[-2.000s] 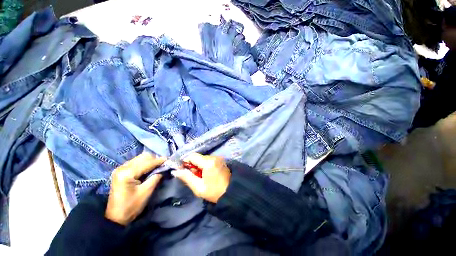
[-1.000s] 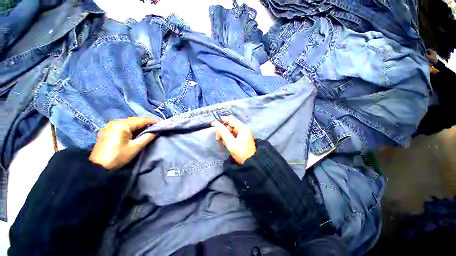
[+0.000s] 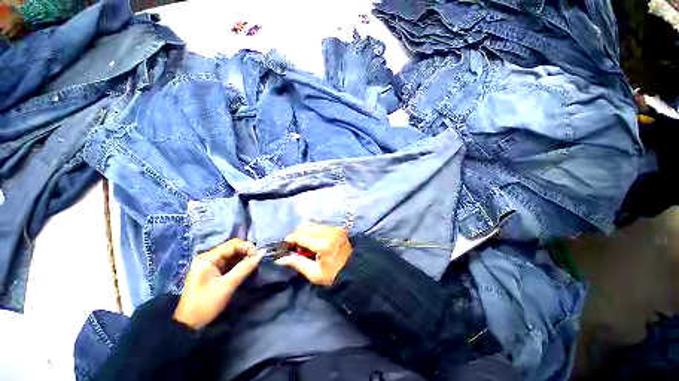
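Observation:
A blue denim garment lies spread in front of me, its duller grey-blue inside turned up nearest my body. My left hand pinches a small edge of the garment between thumb and fingertips. My right hand is closed around red-handled snips; their dark blades point left at the edge by my left fingertips. The snips are mostly hidden in the palm. Any thread is too fine to see.
The white table shows at the back and left, with small red scraps. Darker stacked garments are at the back right, a lighter denim heap at right, and greyer denim at left. A brown cord-like strip runs at lower left.
Both hands have moved down from the long hem, and my left hand now pinches a lower edge. My right hand has moved left, bringing the snips beside it. The garment's near part has shifted.

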